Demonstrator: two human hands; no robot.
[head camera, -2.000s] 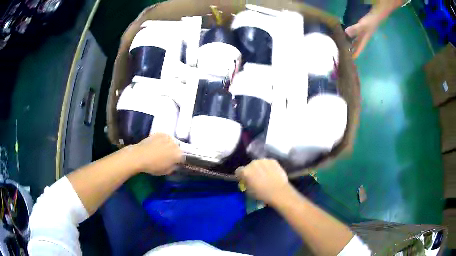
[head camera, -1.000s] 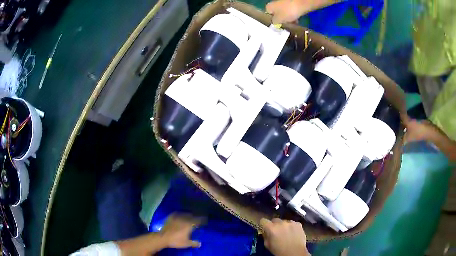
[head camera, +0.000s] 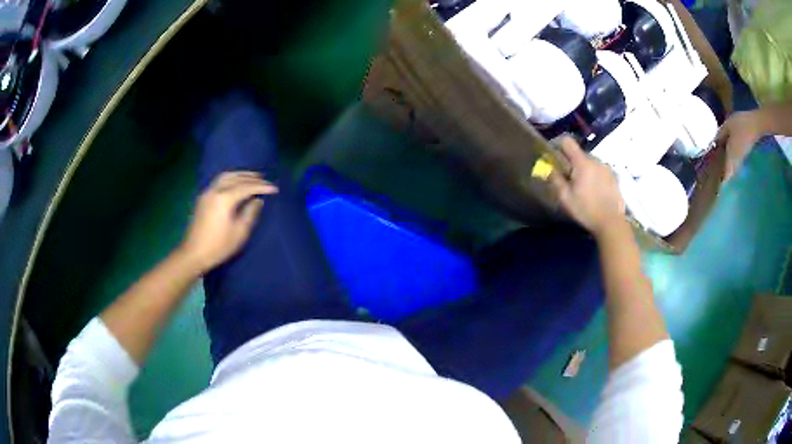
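Note:
A brown cardboard carton (head camera: 486, 130) stands at the upper right, tilted in view and partly cut off by the top edge. It holds several white-and-black cameras (head camera: 543, 80). My right hand (head camera: 590, 186) grips the carton's near rim, with a yellow finger cot (head camera: 543, 167) on one finger. My left hand (head camera: 227, 217) is empty over my left thigh, its fingers slightly bent and apart.
Another person's hand (head camera: 743, 134) is at the carton's right side. A blue stool or bin (head camera: 386, 251) is between my legs. The curved bench edge (head camera: 82, 152) runs along the left, with white camera bodies (head camera: 39, 95) behind it. Brown boxes (head camera: 754, 347) are at the lower right.
The carton has moved away to the upper right. My right hand stays on its rim. My left hand, on the rim two seconds ago, has let go and is now over my thigh.

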